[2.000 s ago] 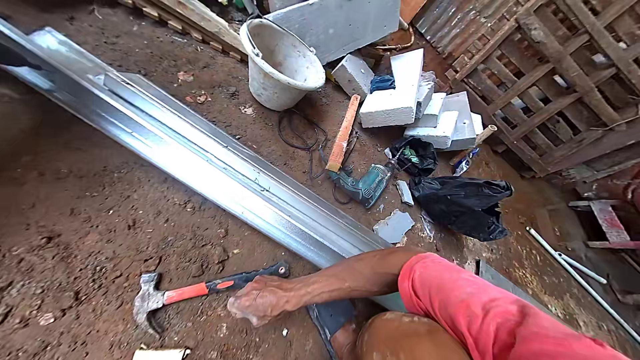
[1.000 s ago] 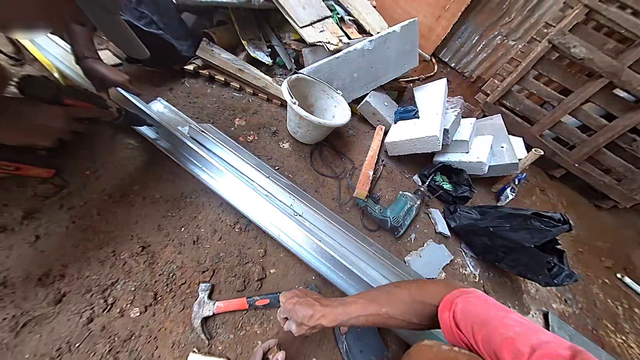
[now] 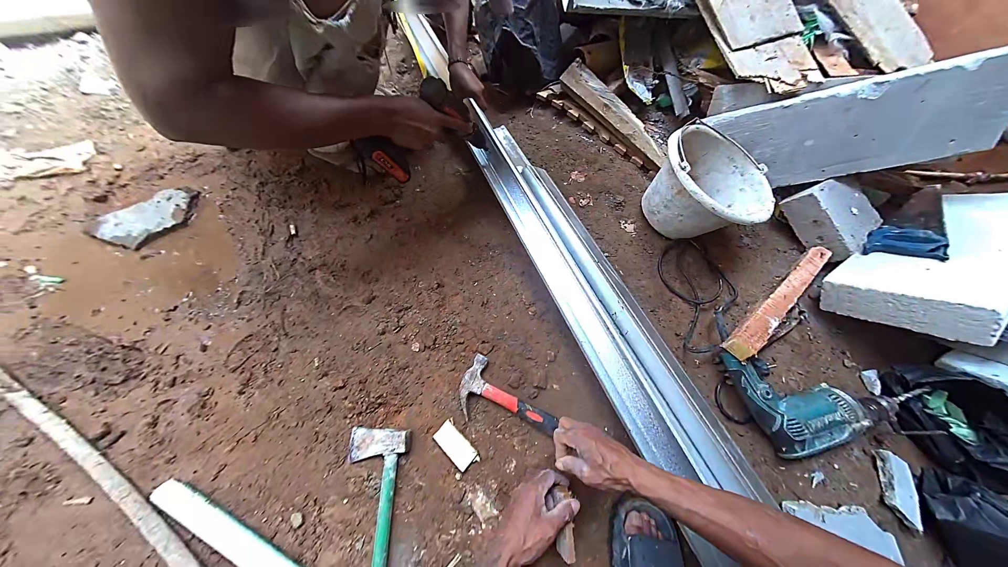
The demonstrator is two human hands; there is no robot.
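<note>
My right hand (image 3: 594, 454) is closed around the end of the black and red handle of a claw hammer (image 3: 504, 396), whose head lies low over the mud. Beside it, my left hand (image 3: 539, 512) grips a small piece of wood (image 3: 565, 535) at the bottom of the view. Long galvanized metal channels (image 3: 583, 307) run diagonally past my right forearm. At their far end, a co-worker's hand (image 3: 421, 122) holds a black and orange power tool (image 3: 445, 98) against the metal.
An axe (image 3: 379, 445) with a green handle lies left of my hands. To the right are a corded drill (image 3: 811, 417), a wood strip (image 3: 776, 303), a bucket (image 3: 705, 185), white blocks (image 3: 913, 303) and black plastic bags (image 3: 969, 512). A stone (image 3: 146, 219) sits in a puddle.
The view has swung left, bringing in the co-worker and the axe. My left hand has come into view beside my right hand, which stays on the hammer handle.
</note>
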